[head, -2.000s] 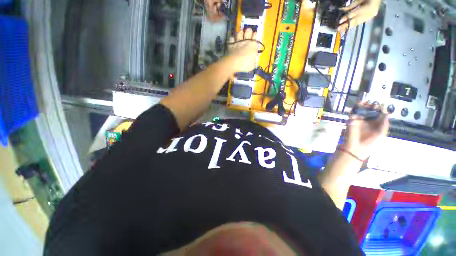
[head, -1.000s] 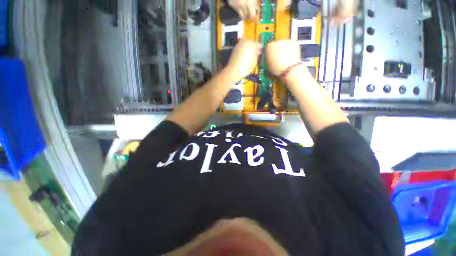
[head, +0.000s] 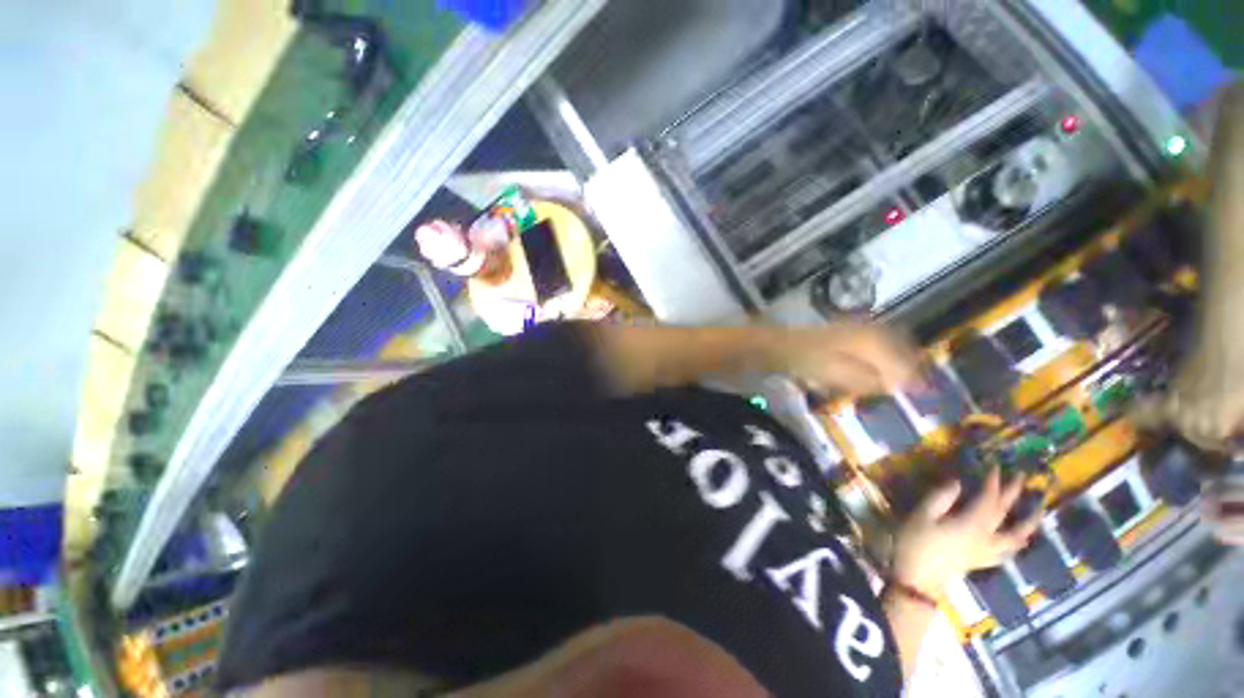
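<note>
The yellow-orange test tray point(head: 1078, 471) lies slanted at the right, with black adapters point(head: 1087, 535) along both sides and cables tangled around its green connector strip point(head: 1048, 439). My left hand point(head: 873, 371) is blurred at the upper near corner of the tray, beside a seated adapter point(head: 884, 424); whether it holds anything is unclear. My right hand point(head: 966, 529) is over the tray's lower near side, fingers spread beside the cables and adapters, with nothing visibly gripped.
Another person's arm point(head: 1218, 341) reaches over the tray at the far right. A round stool point(head: 576, 252) with a phone point(head: 543, 259) stands behind the conveyor frame. At left, a long rail point(head: 341, 259) runs beside a green belt point(head: 280, 150) with scattered adapters. A perforated plate point(head: 1160, 641) is at lower right.
The view has swung, so the tray now lies at the right and the stool shows. My hands, close together over the tray's middle one second ago, are now apart at its near end.
</note>
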